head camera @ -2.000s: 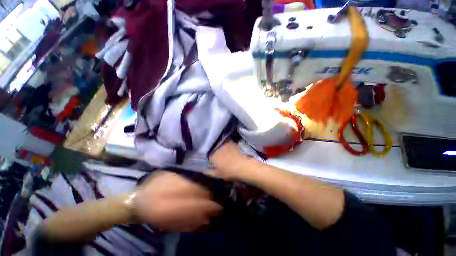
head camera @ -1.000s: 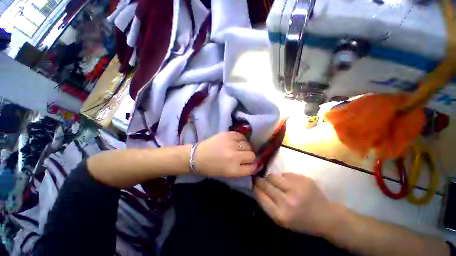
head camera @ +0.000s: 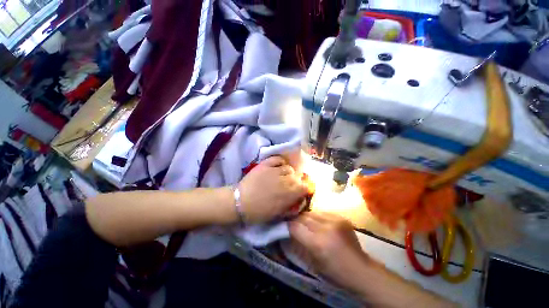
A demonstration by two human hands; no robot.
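White fabric [head camera: 180, 156] with maroon strips lies in folds left of the needle, joined to a large maroon panel [head camera: 165, 66]. My left hand [head camera: 271, 189], with a bracelet at the wrist, grips the cloth edge just left of the lit presser foot [head camera: 341, 174]. My right hand [head camera: 322, 237] pinches the same edge from the front, its fingers close to the left ones. A small dark red piece of cloth shows between the hands. The fingertips are partly hidden by glare and cloth.
The white sewing machine head [head camera: 409, 90] stands at right, with a yellow-orange strap [head camera: 496, 120] and orange tuft [head camera: 409, 198]. Red and yellow scissor handles [head camera: 456, 249] lie right of the needle, beside a black flat rectangle [head camera: 517, 283]. Striped pieces [head camera: 36, 234] heap at lower left.
Both hands first came together at the cloth edge, then moved with it closer to the presser foot. The camera view has also shifted.
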